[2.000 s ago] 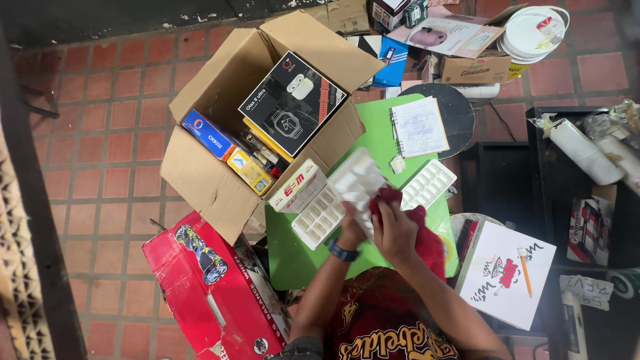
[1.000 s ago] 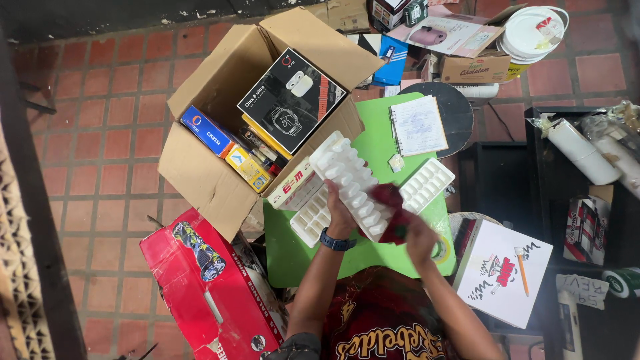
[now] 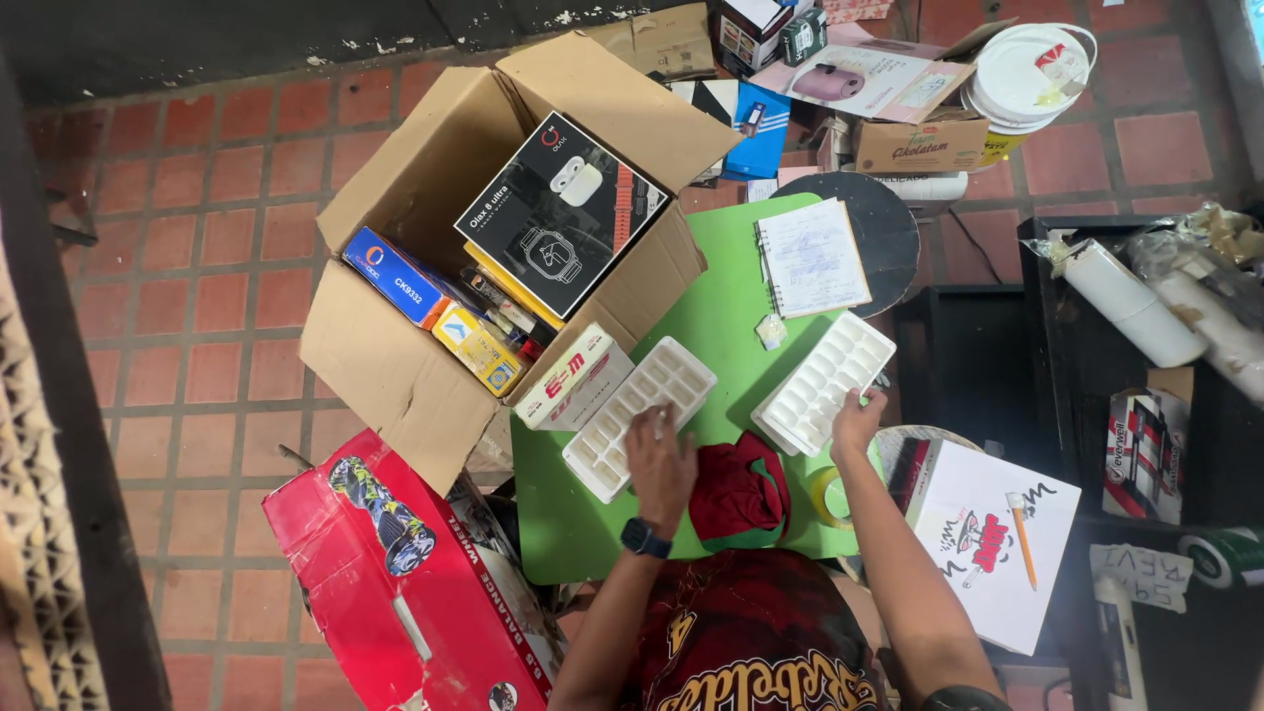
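Observation:
On the green table, a white plastic ice cube tray lies at the left, with the fingers of my left hand spread over its near edge. My right hand is at the right edge of another white ice cube tray, which seems stacked on a further one; whether the fingers grip it I cannot tell. Between my forearms lies a crumpled dark red cloth with a green edge. A spiral notebook with writing and a small whitish piece lie beyond the trays.
An open cardboard box holding product boxes stands at the left, beside a white and red carton. A red box is nearer. At the right are a white drawing board with a pencil and black shelving.
The tray held up and rubbed with the red cloth is out of my left hand. The cloth now lies on the table, and my hands have moved apart to the left and right trays.

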